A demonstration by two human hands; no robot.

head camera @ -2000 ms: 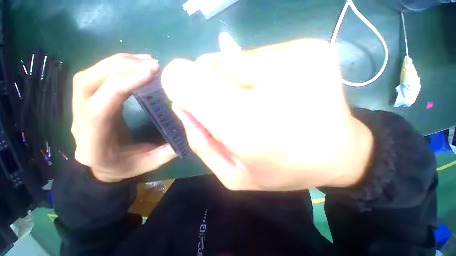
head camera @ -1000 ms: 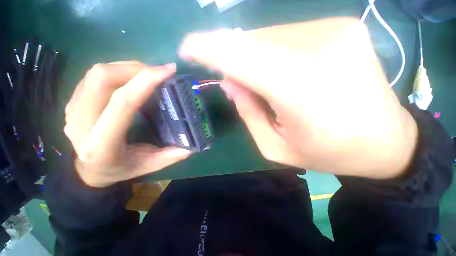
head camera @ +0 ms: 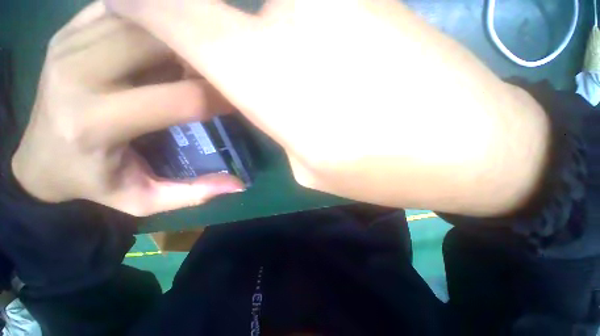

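Observation:
A flat dark electronic unit (head camera: 197, 147) with white printed labels and a bit of green at its right edge is held over the dark green bench mat. My left hand (head camera: 108, 118) is shut on it, with the thumb along its near edge and the fingers over its far side. My right hand (head camera: 316, 85) is overexposed and reaches across above the unit. Its fingertips are near or beyond the top edge of the picture, by my left fingers; what they hold is hidden. No lead wire shows.
A white cable loop (head camera: 531, 63) lies at the top right. A yellowish item with a white tip (head camera: 589, 85) is at the right edge. A brown cardboard box (head camera: 176, 240) is below the bench edge. White crumpled material (head camera: 18, 321) is at the bottom left.
My right hand has moved left and up, across my left hand. My left hand and the unit have shifted left. The reddish and white wires seen at the unit are out of sight.

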